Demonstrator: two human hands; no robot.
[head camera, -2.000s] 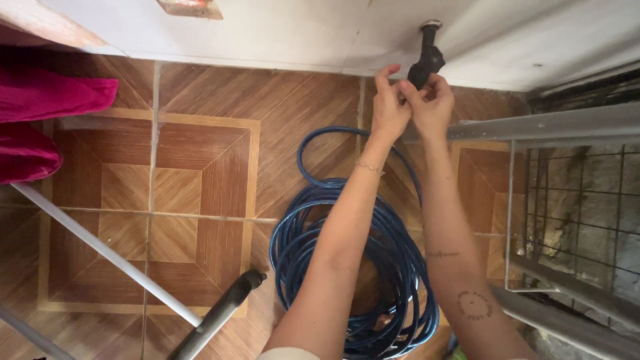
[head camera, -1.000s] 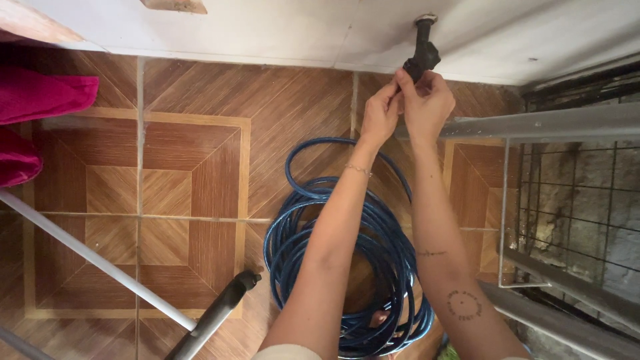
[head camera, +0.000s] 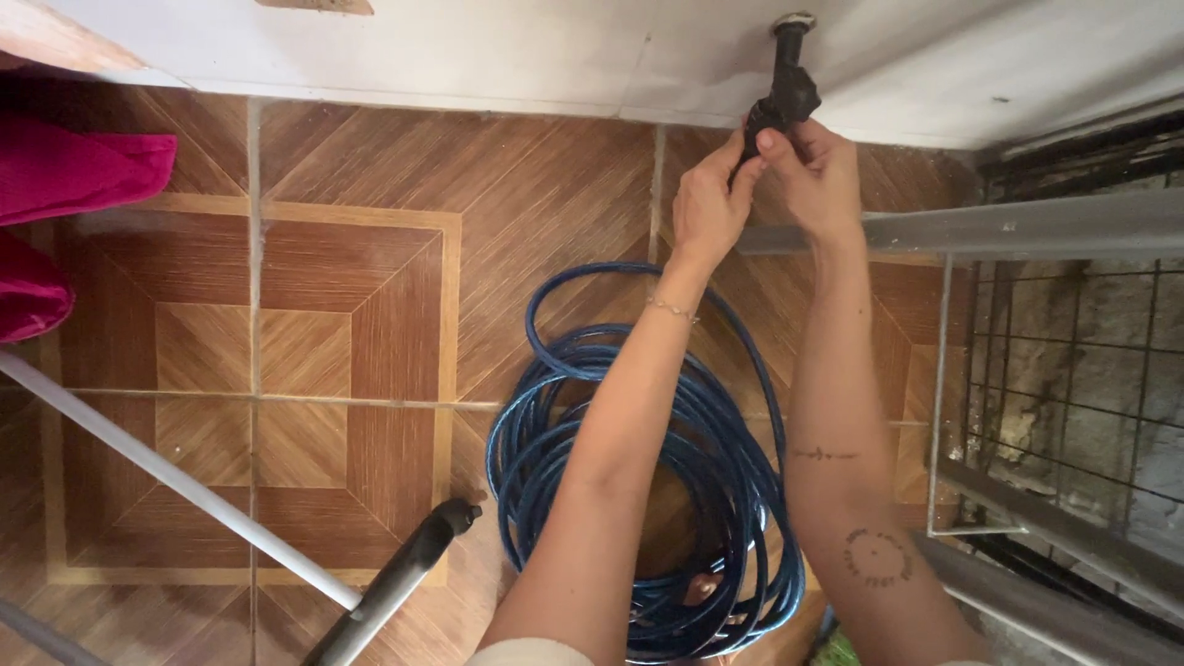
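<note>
A black tap (head camera: 794, 91) stands out from the white wall at the top right of the view. My left hand (head camera: 712, 205) pinches the black fitting (head camera: 762, 120) at the tap's lower end from the left. From the right, my right hand (head camera: 823, 180) has its thumb and fingers around the same fitting, close under the tap body. Below my forearms a coil of blue hose (head camera: 555, 398) lies on the tiled floor. Its upper loop passes behind my left wrist. Whether the hose joins the fitting is hidden by my hands and arms.
Grey metal tubes (head camera: 1017, 225) cross the right side, beside a dark wire grid (head camera: 1073, 398). A white rod (head camera: 185, 486) and a black-ended tube (head camera: 407, 573) stand at the lower left. Magenta cloth (head camera: 83, 171) hangs at the left edge.
Both hands stay at the tap's lower end while their fingers shift around the fitting. The left fingers, raised and spread two seconds ago, are now closed in on it.
</note>
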